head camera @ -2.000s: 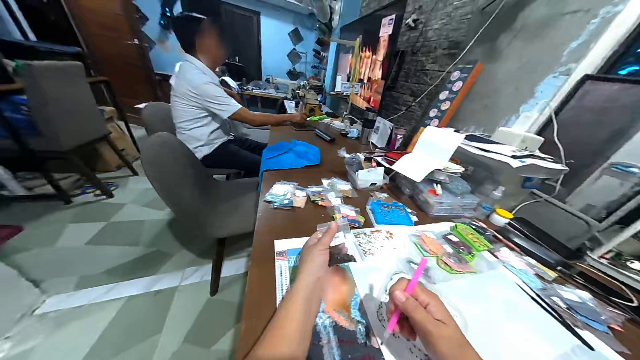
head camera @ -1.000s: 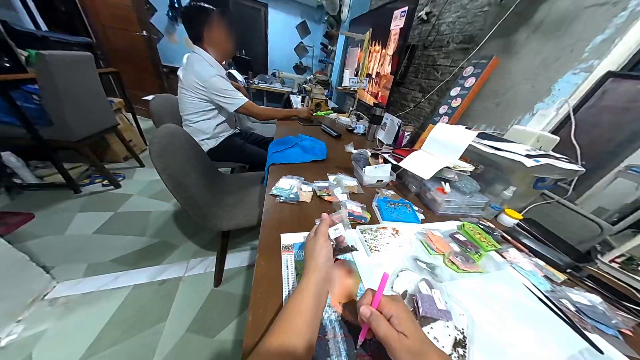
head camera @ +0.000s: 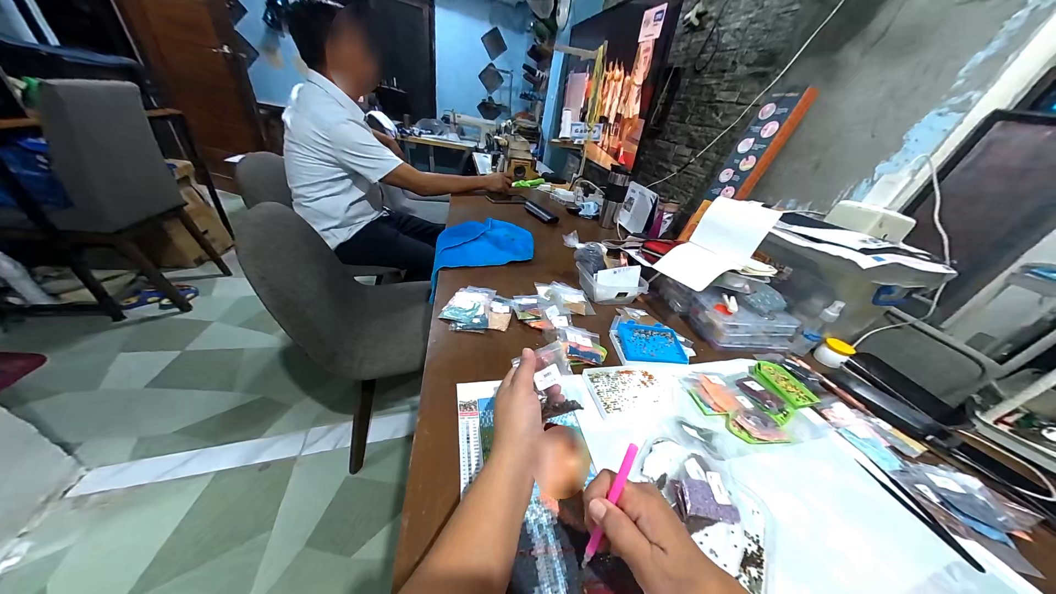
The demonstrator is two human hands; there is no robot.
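Observation:
My left hand point(head camera: 521, 412) holds a small clear zip bag point(head camera: 549, 369) with a white label and dark bits in it, above the upper part of a printed diamond-painting canvas point(head camera: 540, 536). In my right hand point(head camera: 639, 520) is a pink applicator pen point(head camera: 612, 499), its tip down at the dark lower area of the canvas. Right of that hand lies a clear tray point(head camera: 755, 536) with dark beads and a bag of purple beads point(head camera: 705, 501). Beyond the canvas stands a white tray of mixed beads point(head camera: 623, 390).
Bead bags point(head camera: 470, 307), a blue tray point(head camera: 652, 341), green trays point(head camera: 784, 384) and black tweezers point(head camera: 920, 511) lie on the brown table point(head camera: 441, 355). A blue cloth point(head camera: 487, 245) hangs over its left edge. A person point(head camera: 346, 165) sits at the far left side, beside grey chairs point(head camera: 330, 297).
My right hand with the pink pen has moved down and left over the canvas, uncovering the tray with the purple bag. My left hand still holds the small bag.

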